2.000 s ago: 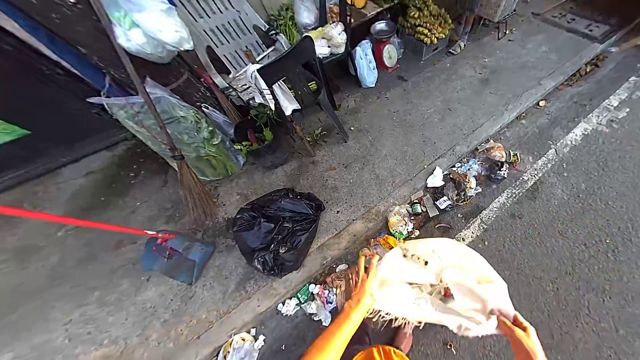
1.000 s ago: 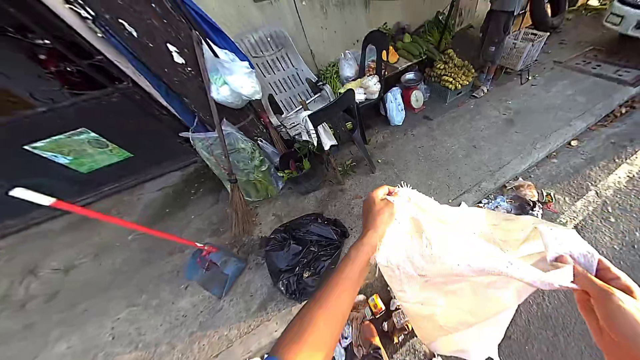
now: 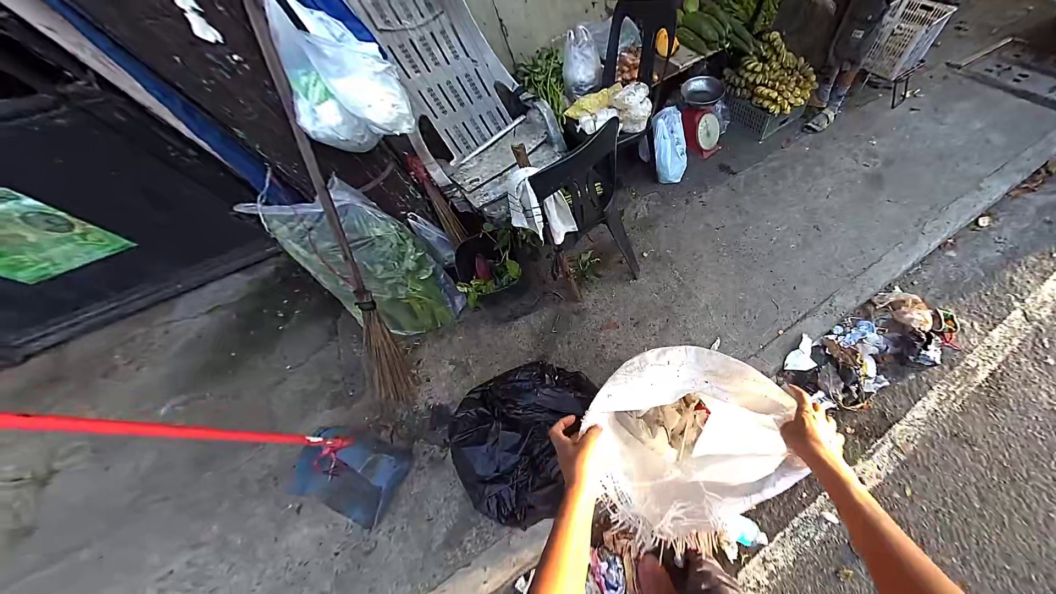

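A white woven sack with frayed edges [image 3: 701, 379] hangs between my hands, its mouth spread and some brownish litter visible inside. My left hand [image 3: 575, 450] grips its left rim, beside a black plastic garbage bag [image 3: 520, 441] on the pavement. The right rim is held in my right hand [image 3: 813, 427], near a pile of mixed litter [image 3: 866, 351] at the kerb. More litter [image 3: 606, 569] lies below the sack, partly hidden by it.
A stick broom [image 3: 384, 355] leans at the left, near a blue dustpan [image 3: 351, 478] with a red handle. Behind are a black plastic chair [image 3: 582, 181], a leafy-filled plastic bag [image 3: 371, 264], a red weighing scale [image 3: 701, 132] and bananas [image 3: 771, 74]. A person's legs [image 3: 833, 91] show at top right.
The sack hung stretched between my hands a second ago, its inside hidden; now its mouth is spread and litter shows inside. My hands are closer together.
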